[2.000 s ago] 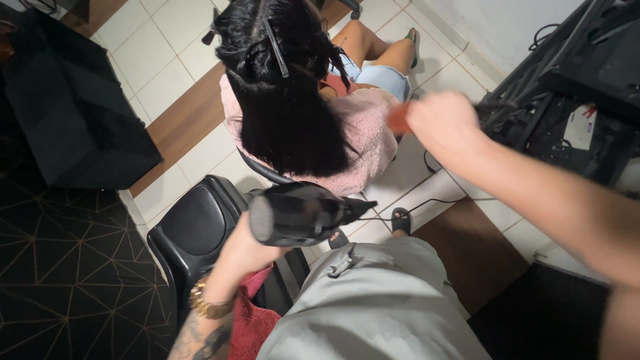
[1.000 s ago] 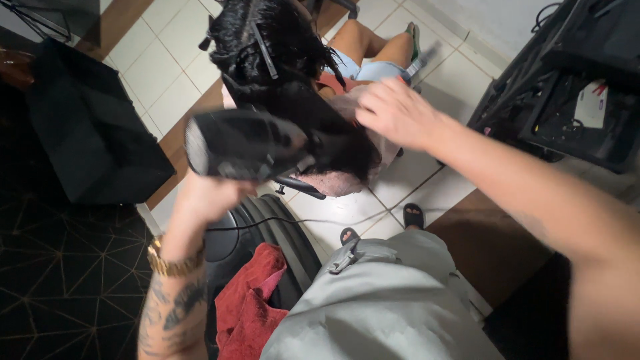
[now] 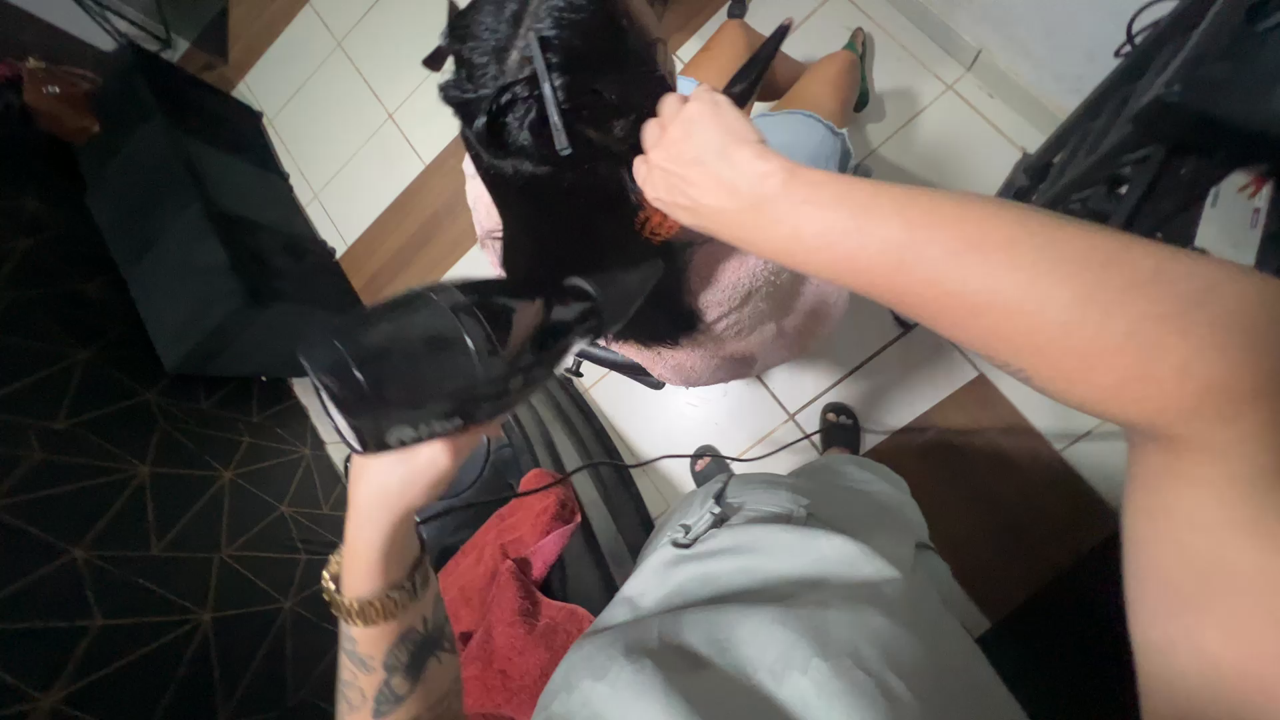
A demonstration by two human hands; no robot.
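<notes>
My left hand [image 3: 430, 465] is wrapped around the handle of a black hair dryer [image 3: 440, 350], whose nozzle points right across the lower hair. In my right hand [image 3: 700, 155] is a hairbrush, with its dark tapered handle [image 3: 760, 65] sticking up beyond the fist and orange bristles [image 3: 657, 222] showing below, against the hair. The long dark hair [image 3: 560, 220] belongs to a seated person seen from behind and above. A sectioning clip [image 3: 549, 95] holds the hair at the crown. A pink towel [image 3: 760, 300] covers the person's shoulders and back.
The dryer's cord [image 3: 640, 462] runs across above the tiled floor. A red towel [image 3: 520, 600] lies on a black padded chair [image 3: 600, 500] beside me. A black box-like piece of furniture [image 3: 200, 220] stands at left, a black trolley [image 3: 1110, 150] at right.
My right hand, lower on the hair's right side one second ago, is now higher, by the head, with the brush in the hair. The dryer has moved lower relative to the head.
</notes>
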